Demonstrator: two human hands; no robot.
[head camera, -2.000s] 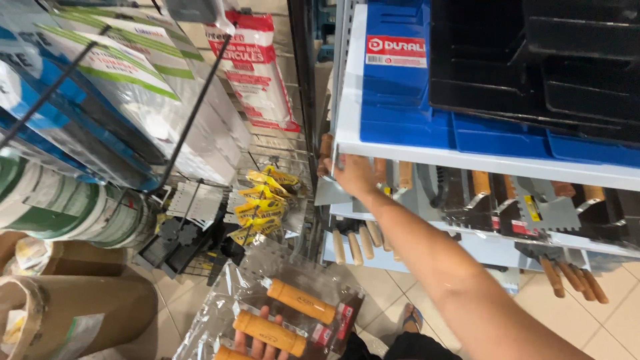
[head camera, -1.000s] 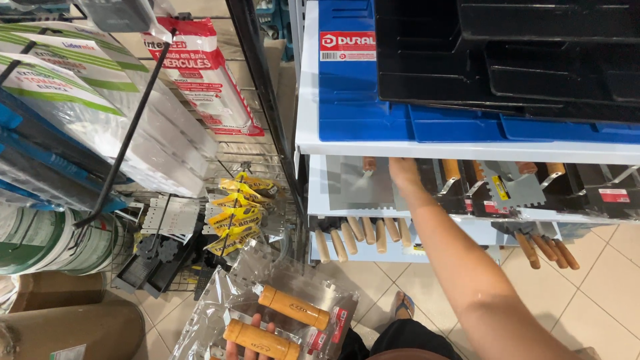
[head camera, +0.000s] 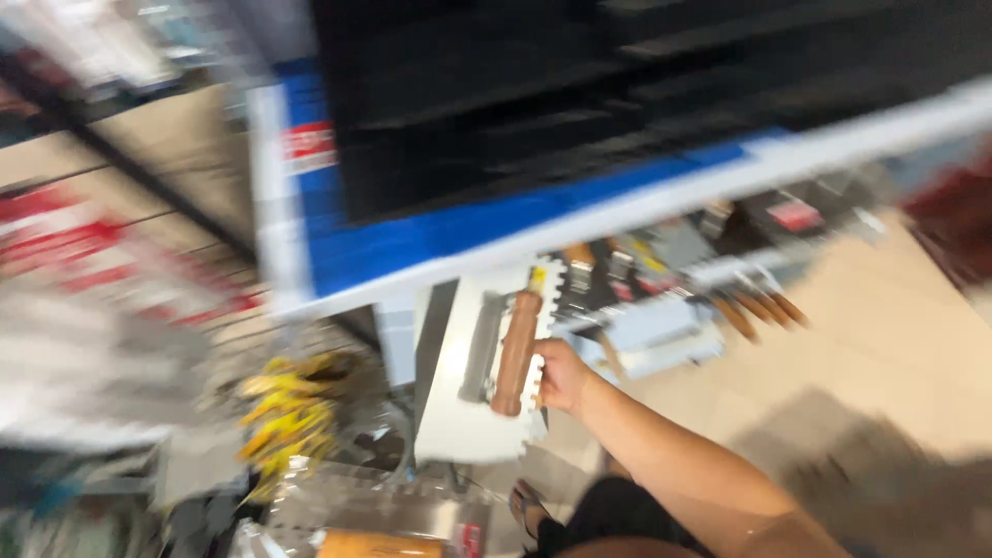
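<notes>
My right hand (head camera: 564, 376) grips a notched trowel (head camera: 457, 411) by its toothed edge, just below the front of the upper shelf. The trowel has a pale metal blade and a brown handle (head camera: 517, 353). A dark flat piece shows along its left side. At the bottom edge lies a plastic-wrapped notched trowel (head camera: 356, 496) with an orange-brown wooden handle (head camera: 380, 544). My left hand is out of view, so its grip is hidden. Motion blur softens the whole view.
Blue (head camera: 434, 240) and black trays (head camera: 542, 101) fill the upper shelf. More trowels (head camera: 620, 267) with wooden handles lie on the lower shelf to the right. Yellow packaged items (head camera: 287, 418) and a red-and-white package (head camera: 101, 256) hang at left. My sandalled foot (head camera: 528, 504) is on the tiled floor.
My right hand, among the lower shelf's trowels a second ago, now holds a brown-handled trowel out in front of the shelf. My left hand has left the view, which has swung strongly.
</notes>
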